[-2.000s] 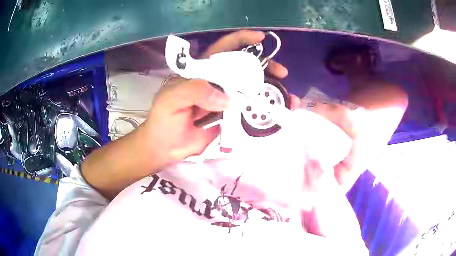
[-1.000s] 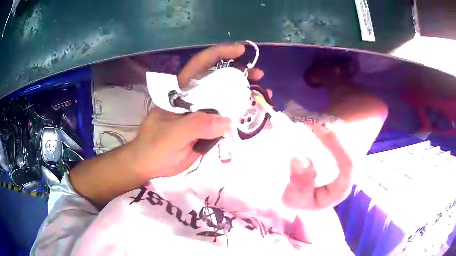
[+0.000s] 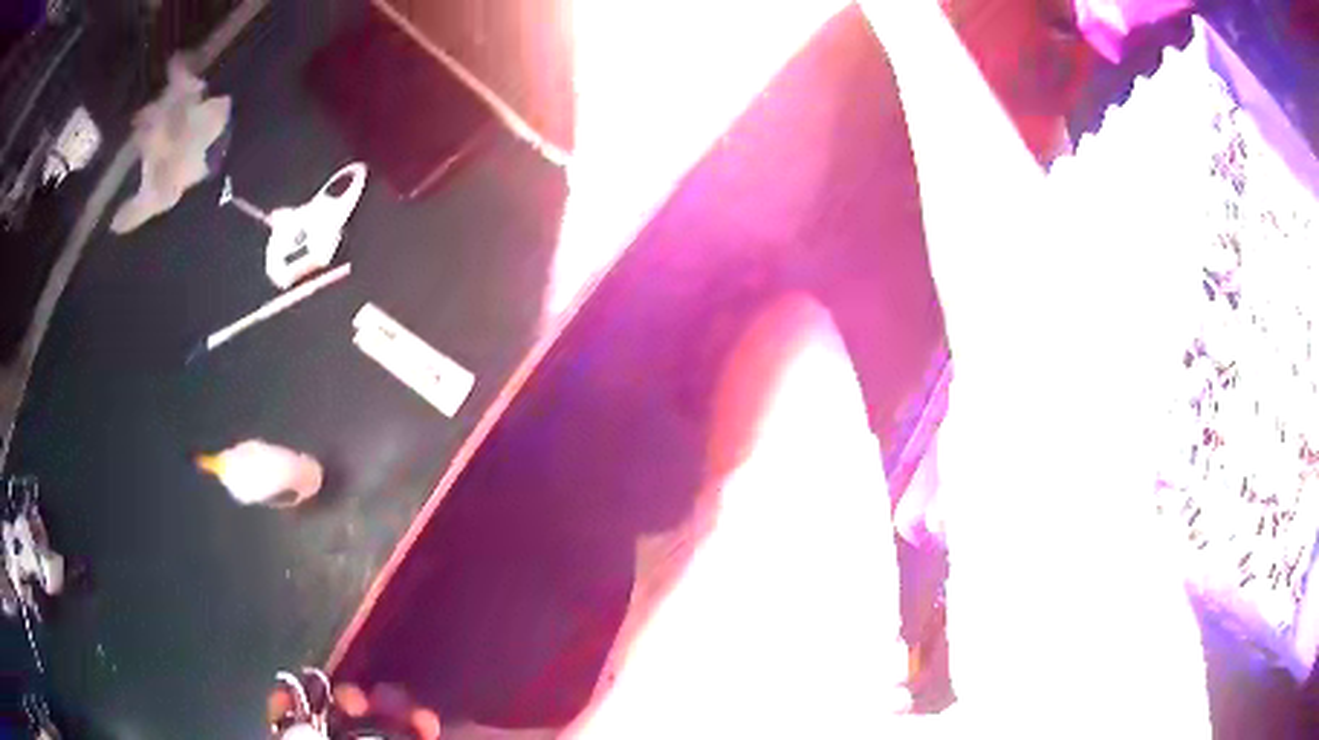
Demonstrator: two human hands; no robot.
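My left hand [image 3: 352,704] is cut off by the bottom edge at the lower left. Only its fingertips show, around the white unit [image 3: 305,730]. The unit's thin wire loops stick up between the fingers, and a dark curved edge shows beside them. The rest of the unit is outside the picture. The squeeze bottle [image 3: 271,474], white with a yellow tip, lies on its side on the green bench [image 3: 159,578]. My right hand cannot be seen; the right part of the picture is washed out in white.
On the bench are a white strip [image 3: 414,360], a slim pale rod [image 3: 278,307], a white ringed part [image 3: 307,240], a crumpled pale cloth [image 3: 174,145] and a dark flat rectangle [image 3: 398,101]. White parts [image 3: 29,557] stand at the left edge. A purple-edged crate [image 3: 1251,636] is at right.
The view has swung right. The unit and my left hand have dropped to the bottom left edge. My right hand has left view. The yellow-tipped bottle, earlier at the unit's wheel, lies on the bench.
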